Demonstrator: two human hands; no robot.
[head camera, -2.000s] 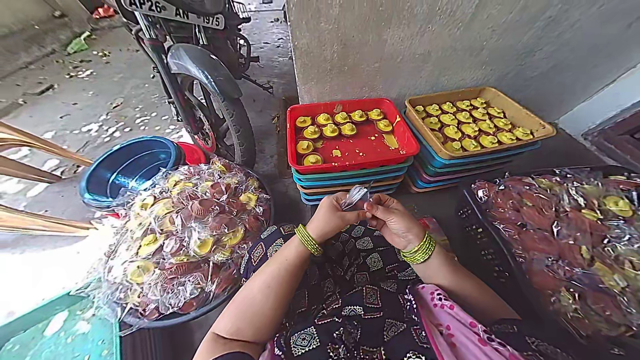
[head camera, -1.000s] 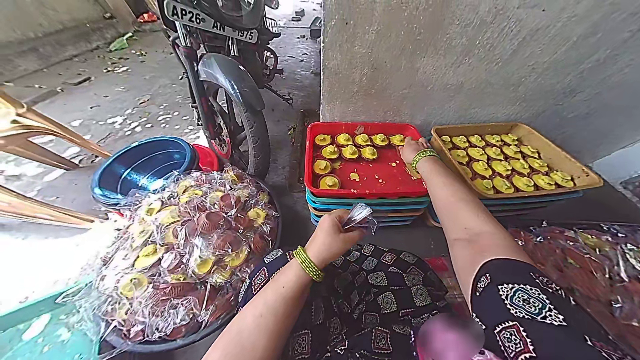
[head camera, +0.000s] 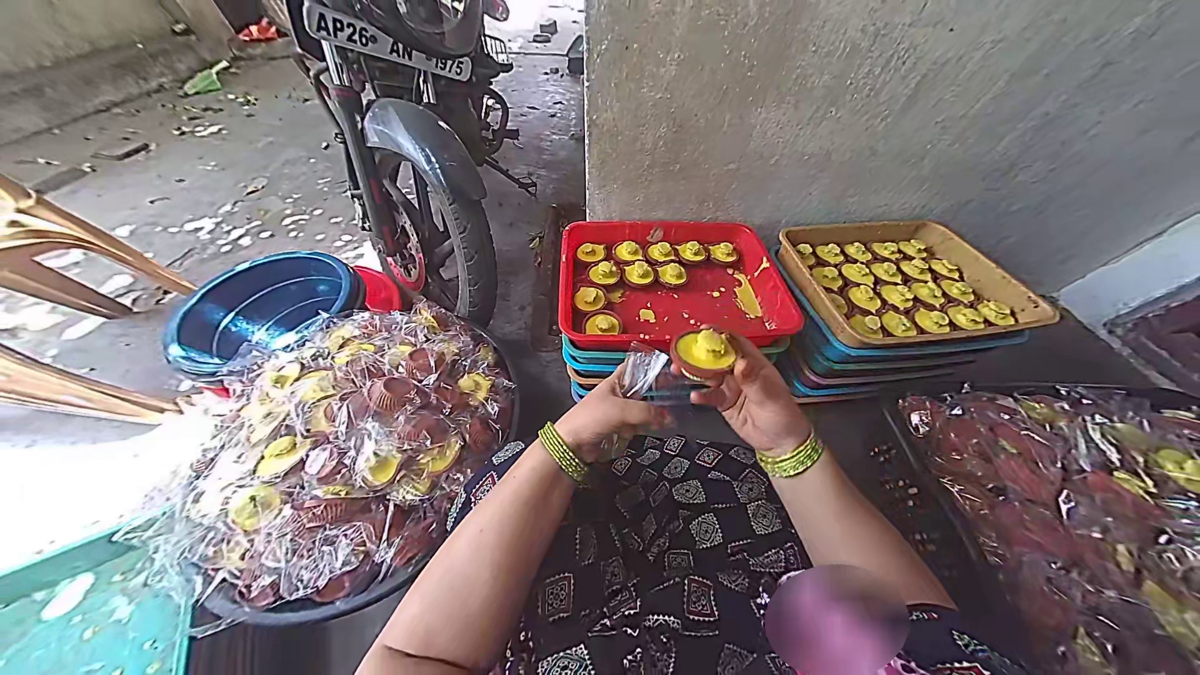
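Observation:
My right hand (head camera: 757, 398) grips a small brown cup with a yellow filling (head camera: 705, 352), held upright by its side above my lap. Just left of it, my left hand (head camera: 614, 412) pinches a clear plastic bag (head camera: 643, 369), whose end stands up from the fingers. Behind both hands is a red tray (head camera: 776, 323) with several such yellow-filled cups along its back and left side, on a stack of trays. A tan tray (head camera: 1017, 298), holding rows of the same cups, tops another stack to the right.
A round tub (head camera: 309, 614) heaped with bagged cups stands at my left, and a dark crate (head camera: 923, 450) of bagged cups at my right. Beyond are a blue basin (head camera: 262, 305), a plastic chair (head camera: 75, 248), a motorcycle (head camera: 422, 150) and a wall (head camera: 872, 103).
My right hand has drawn back from the red tray, where it reached a second ago, and now holds a yellow-filled cup beside the bag. That tray's back row has one cup fewer.

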